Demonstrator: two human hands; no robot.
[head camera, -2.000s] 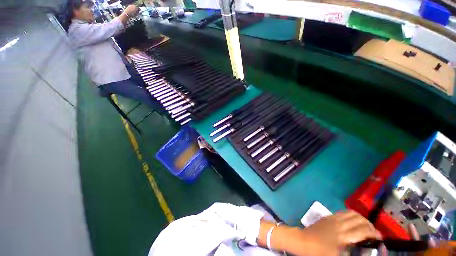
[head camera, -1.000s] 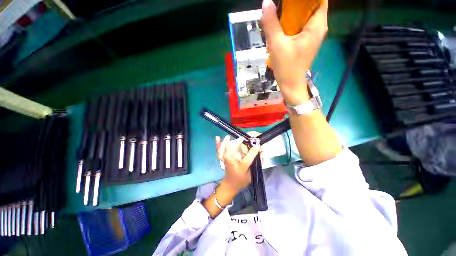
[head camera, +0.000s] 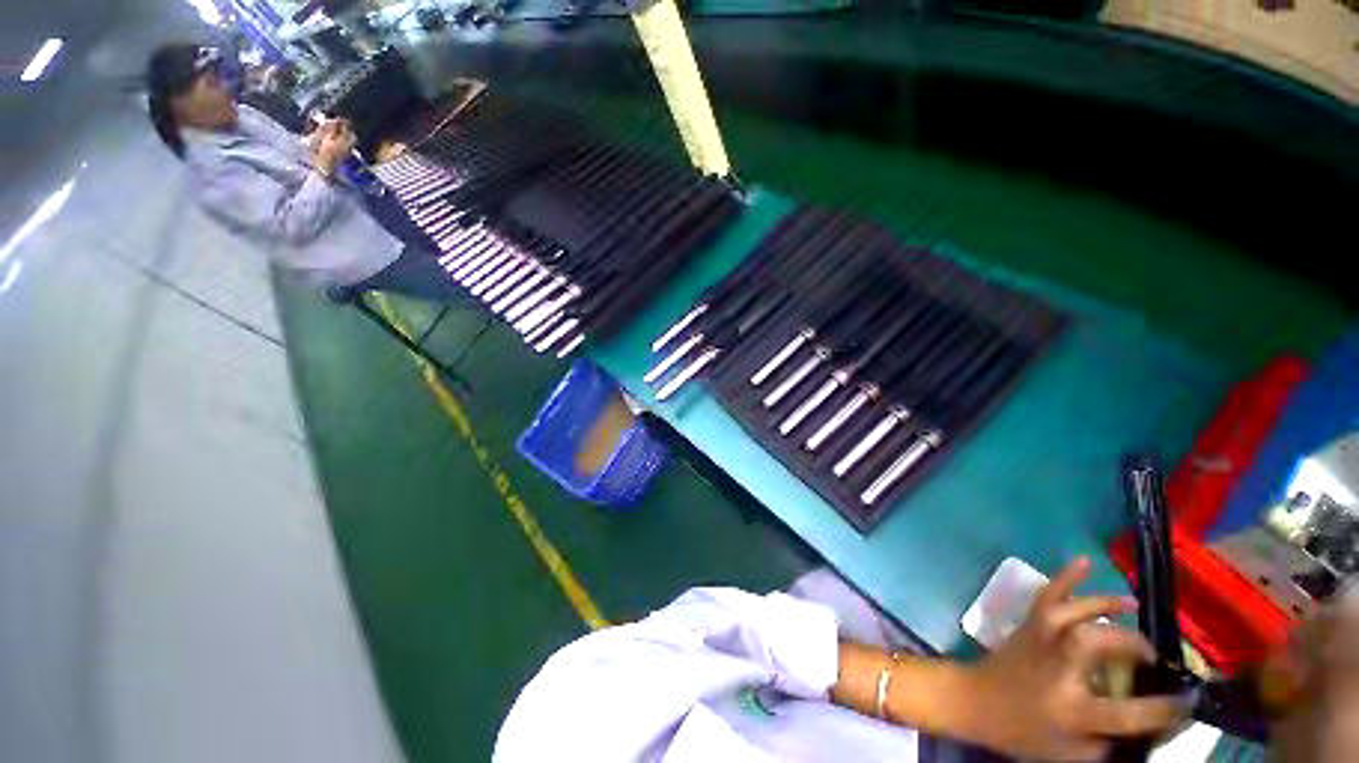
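The black tripod assembly (head camera: 1152, 559) is at the lower right, one leg pointing up and away, its hub partly hidden by fingers. My left hand (head camera: 1051, 678) is on the hub with its fingers bent around it. My right hand (head camera: 1319, 693) is blurred and cut off by the right edge, beside the hub; what it holds cannot be told. The white fixture plate (head camera: 1006, 602) lies flat on the bench, partly showing left of the hub. The orange screwdriver is not clearly visible.
The red feeder base (head camera: 1230, 596) and feeder (head camera: 1319, 499) stand right of the leg. A foam tray (head camera: 872, 507) with black units and silver tubes lies left, more units beyond it. A blue basket (head camera: 589, 447) is below the bench. A seated person (head camera: 276, 194) is at the far left.
The view has swung left, so the work now sits at the lower right. My left hand stays at the hub. My right hand has come down from above the feeder to beside the hub.
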